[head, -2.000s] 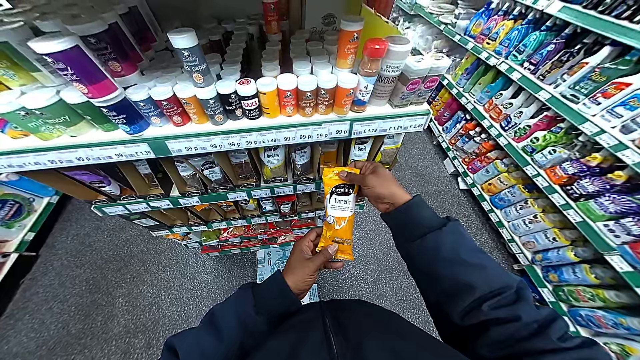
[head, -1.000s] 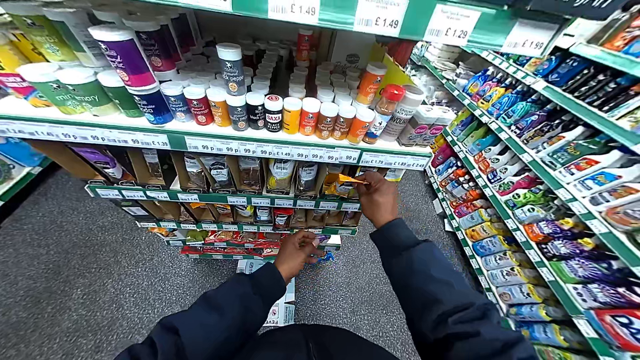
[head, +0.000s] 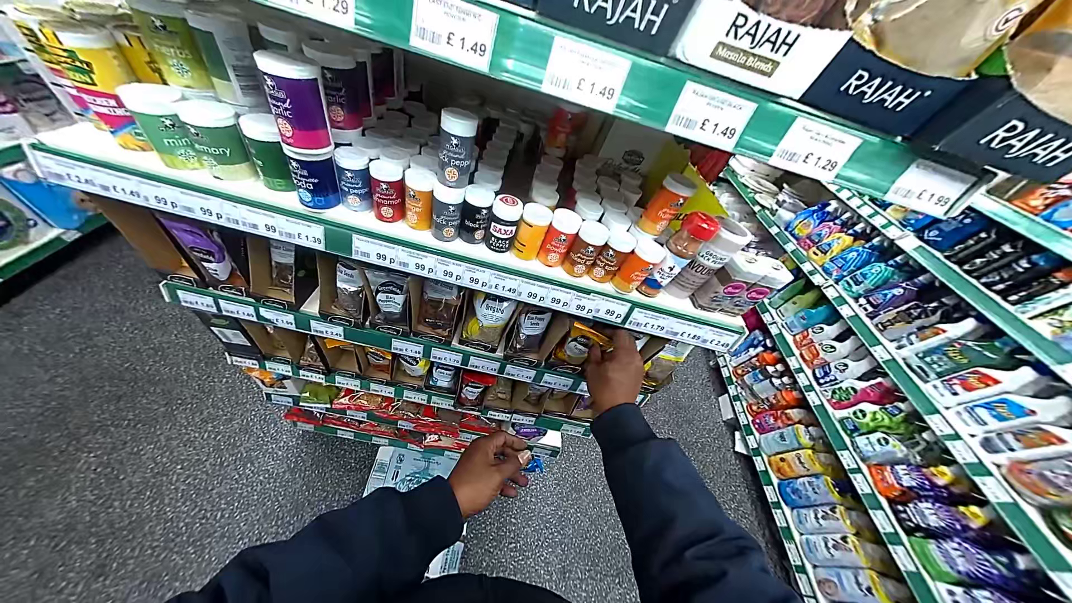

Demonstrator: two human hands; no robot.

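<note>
My right hand (head: 615, 373) reaches into the upper row of boxed spice packets, its fingers at the top of a yellow turmeric packet (head: 578, 345) that stands in a cardboard compartment. The fingertips are partly hidden, so whether they still grip it is unclear. Lower down, my left hand (head: 490, 475) is held in front of the bottom rows with bent fingers and nothing in it. Left of the yellow packet stand a packet of poppy seeds (head: 531, 329) and an oregano packet (head: 490, 318).
Spice tubs (head: 504, 224) crowd the green-edged shelf above the packets. Boxes (head: 888, 88) fill a higher shelf near my head. Shelves of cleaning bottles (head: 837, 494) run along the right. A printed carton (head: 410, 469) lies on the floor below.
My right hand has carried the yellow packet from in front of me to the shelf compartment. The left hand has let go of the packet. The view has shifted, showing the upper shelf.
</note>
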